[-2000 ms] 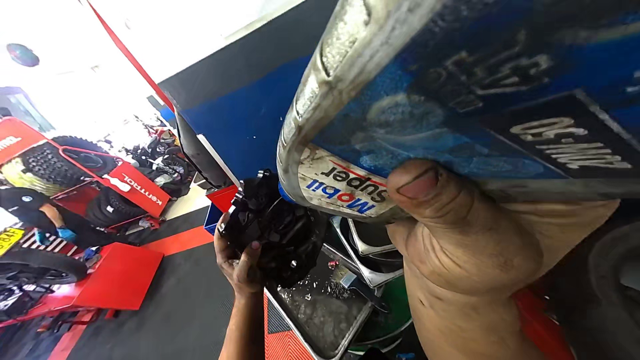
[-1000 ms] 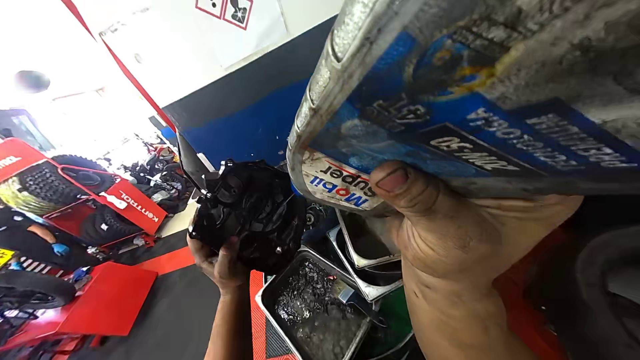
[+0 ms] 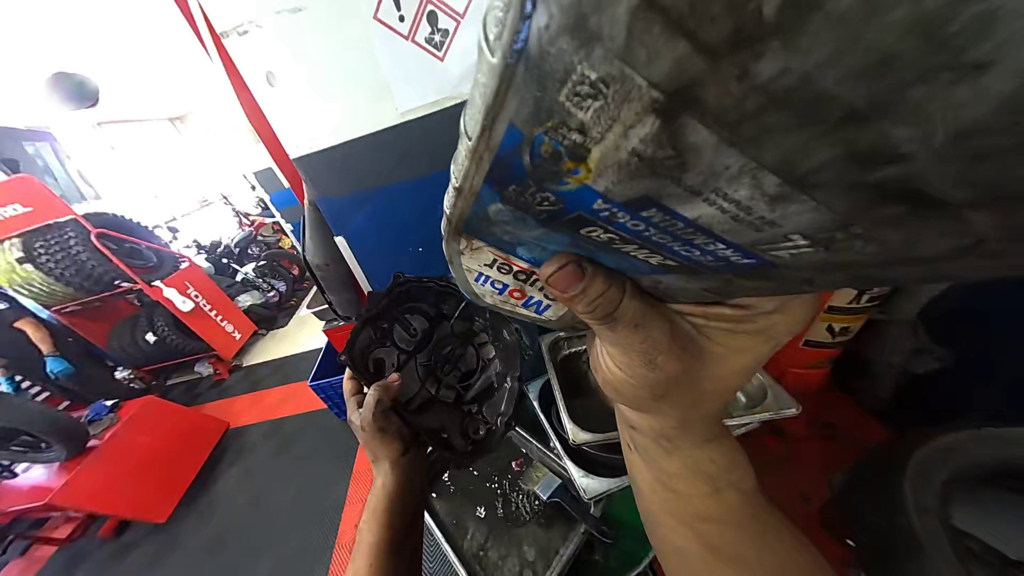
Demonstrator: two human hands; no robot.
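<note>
My right hand [image 3: 680, 352] grips a large, grimy Mobil Super oil jug [image 3: 720, 144], tilted on its side at the upper right, thumb over the label. Its lower left end is by the rim of a black engine side cover [image 3: 440, 360]; the spout cannot be made out. My left hand [image 3: 384, 424] holds the cover up by its lower left edge, its ribbed, wet-looking inner side facing me. Below the cover lies a metal tray [image 3: 496, 528] with dark liquid, and a brush [image 3: 568, 500] rests in it.
More metal pans [image 3: 580, 400] stand right of the tray. A blue crate [image 3: 328, 380] is behind my left hand. At the left are a red lift platform [image 3: 144, 456], a red rack [image 3: 212, 312] with tyres and a person's gloved hand [image 3: 58, 366]. A tyre [image 3: 952, 480] is at lower right.
The jug has tipped, so more of its dirty label side shows. The cover in my left hand has turned its inner side more toward the view. Both hands keep their holds.
</note>
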